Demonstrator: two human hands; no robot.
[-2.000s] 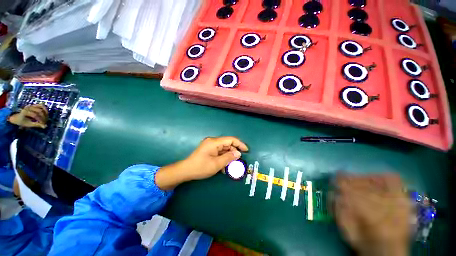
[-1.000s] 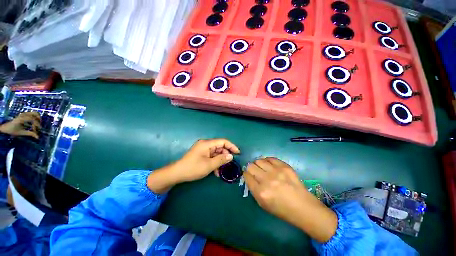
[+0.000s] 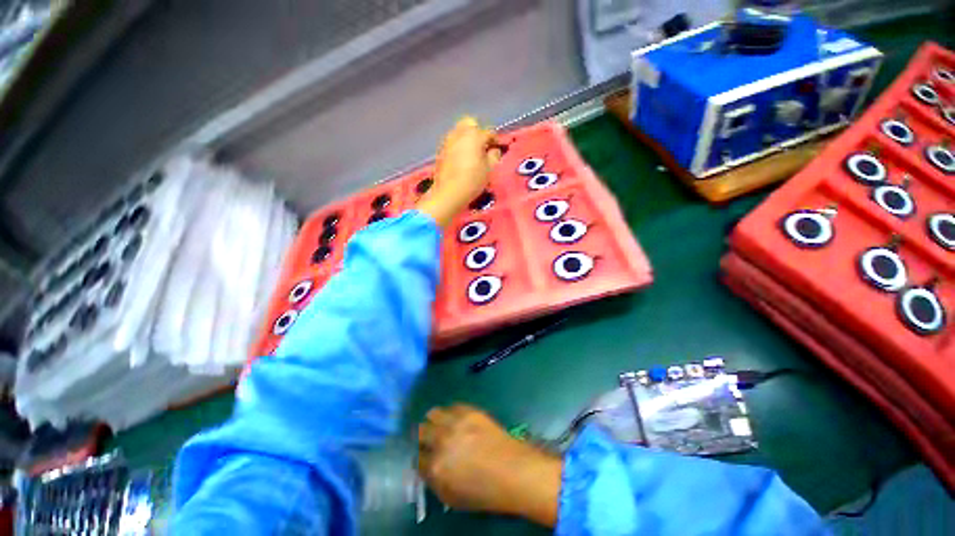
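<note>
My left hand (image 3: 464, 168) is stretched out over the far part of the red foam tray (image 3: 593, 285). Its fingertips are at a black display module (image 3: 498, 150); whether they grip it is unclear. My right hand (image 3: 473, 461) is low over the bench with fingers curled, covering most of the taped flex cable; what it holds is hidden. White tape ends (image 3: 420, 500) show below it. A bit of green adapter board (image 3: 518, 430) shows behind it. The test board (image 3: 686, 411) lies to the right, joined by a grey ribbon cable (image 3: 613, 415).
A black pen (image 3: 518, 345) lies in front of the tray. A second stack of red trays with modules (image 3: 838, 304) is at right. A blue instrument (image 3: 733, 105) stands on a wooden base at back. White foam trays (image 3: 199, 283) are stacked at left. A neighbour's clear tray (image 3: 79, 503) is lower left.
My left hand has left the flex cable end and moved up to the far tray. My right hand stays low over the cable. The view has swung up and right, showing the blue instrument and second tray stack.
</note>
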